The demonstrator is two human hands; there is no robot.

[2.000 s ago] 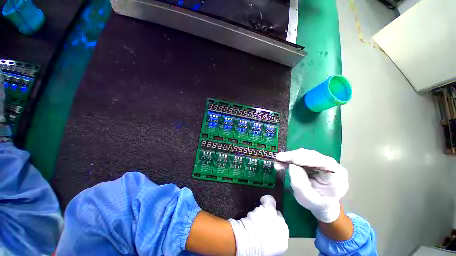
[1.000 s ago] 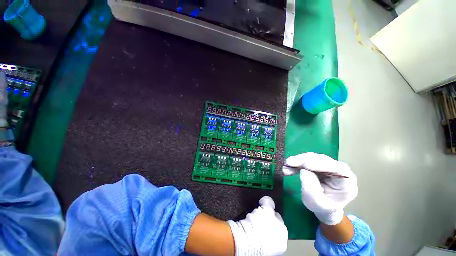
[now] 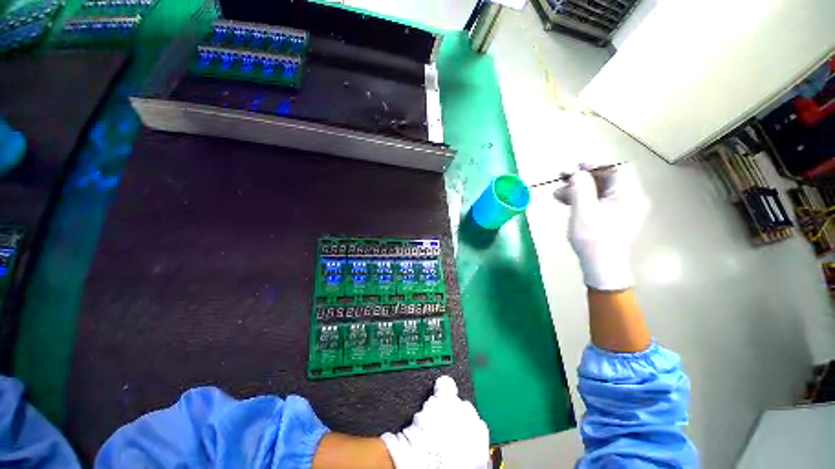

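Observation:
The green circuit board panel (image 3: 383, 306) lies flat on the black mat (image 3: 201, 238). Its upper row of components glows blue; the lower row looks grey-white. My right hand (image 3: 600, 215), in a white knit glove, holds a thin dark brush (image 3: 549, 182) like a pen, its tip at the rim of the cyan-blue cup (image 3: 500, 202). The cup stands on the green matting right of the mat. My left hand (image 3: 444, 430), gloved, rests on the mat's lower right edge just below the panel. Whether it holds anything cannot be told.
A tray with a pale metal front (image 3: 293, 136) stands beyond the mat and holds another panel (image 3: 252, 53). More panels (image 3: 105, 25) are at the far left. A blue sleeve (image 3: 32, 430) shows at lower left. A white cabinet (image 3: 705, 69) and pallets (image 3: 746, 188) are at right.
My right hand has moved with the brush from beside the panel's lower right up to the cup. The view has shifted, showing more of the tray. My left hand stays near the panel's lower edge.

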